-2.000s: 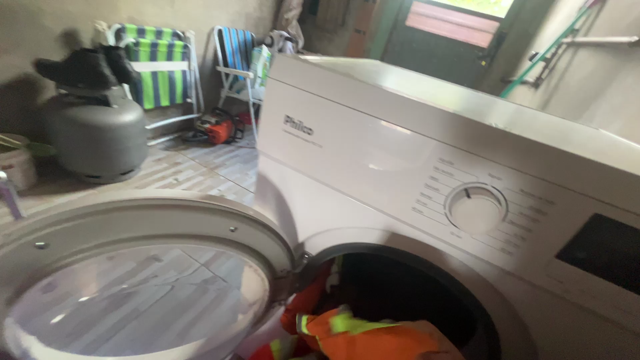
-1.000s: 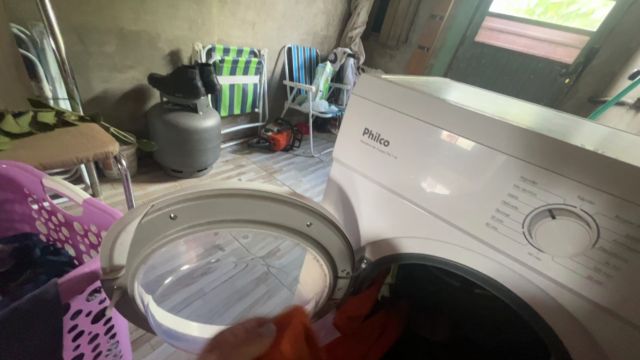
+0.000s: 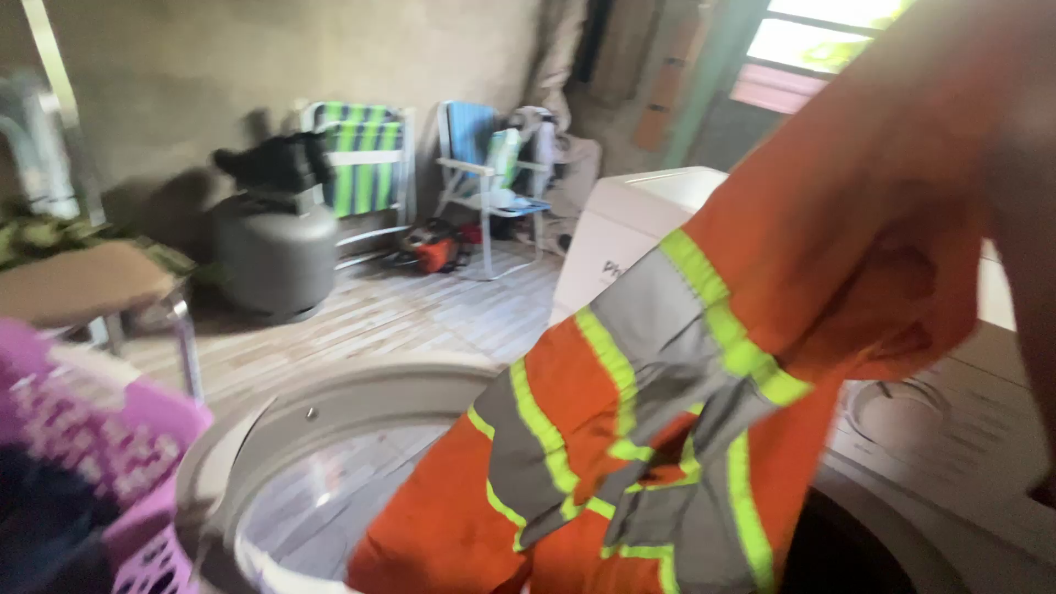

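An orange high-visibility garment (image 3: pixel 792 272) with grey bands edged in yellow-green hangs slantwise from the upper right, in front of the white washing machine (image 3: pixel 627 214). Its lower part overlaps the machine's open round door (image 3: pixel 330 396) and part of the dark drum opening (image 3: pixel 850 544). The garment's top is blurred and runs out of view. Along the right edge a dark blurred shape may be an arm or more cloth. My right hand cannot be made out there, so its hold is unclear. My left hand is not in view. The control knob (image 3: pixel 898 408) shows beside the cloth.
A pink-purple laundry basket (image 3: pixel 157 445) with dark clothes stands at lower left, near a brown-seated stool (image 3: pixel 82 280). Farther back are a grey gas cylinder (image 3: pixel 276 256), a green-striped folding chair (image 3: pixel 360 157), a blue folding chair (image 3: pixel 470 140) and an orange tool (image 3: pixel 433 252) on the floor.
The orange garment, low in the drum opening two seconds ago, is now raised across the front of the machine. The hand seen near the door one second ago is out of sight.
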